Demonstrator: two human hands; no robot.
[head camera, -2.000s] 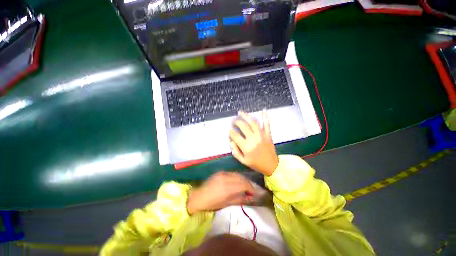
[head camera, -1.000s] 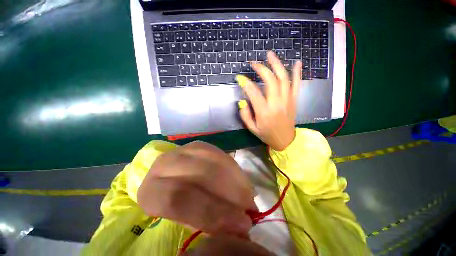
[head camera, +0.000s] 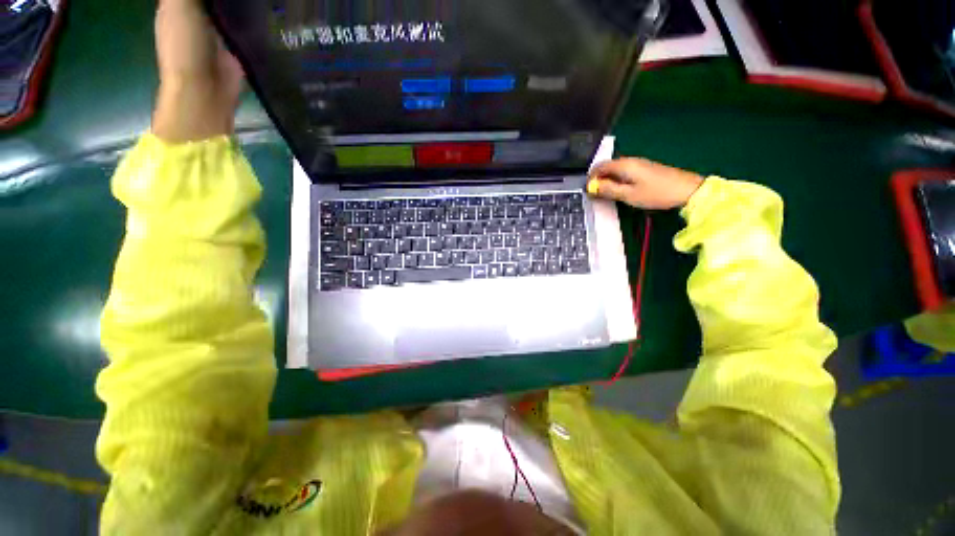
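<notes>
An open laptop (head camera: 456, 314) lies in front of me on a white sheet (head camera: 300, 272) with a red carrier edge (head camera: 367, 371) under it. Its dark screen (head camera: 450, 63) shows a Chinese title, blue buttons and a green and a red button. My left hand (head camera: 199, 68) is at the upper left side of the screen, cut off by the top edge; its fingertips are hidden. My right hand (head camera: 644, 183) is at the laptop's upper right edge, its fingers closed where the red cord (head camera: 643, 262) runs to the laptop. A yellow finger cot shows; the plug is hidden.
The laptop stands on a green bench (head camera: 754, 241). Other devices on red carriers lie at the upper left (head camera: 26, 73), the upper right (head camera: 812, 37) and the right edge (head camera: 911, 241). A blue object (head camera: 903, 356) is below the bench at right.
My left hand has moved from my chest up to the screen's left side. My right hand has left the keyboard for the laptop's right edge. The screen is back in view.
</notes>
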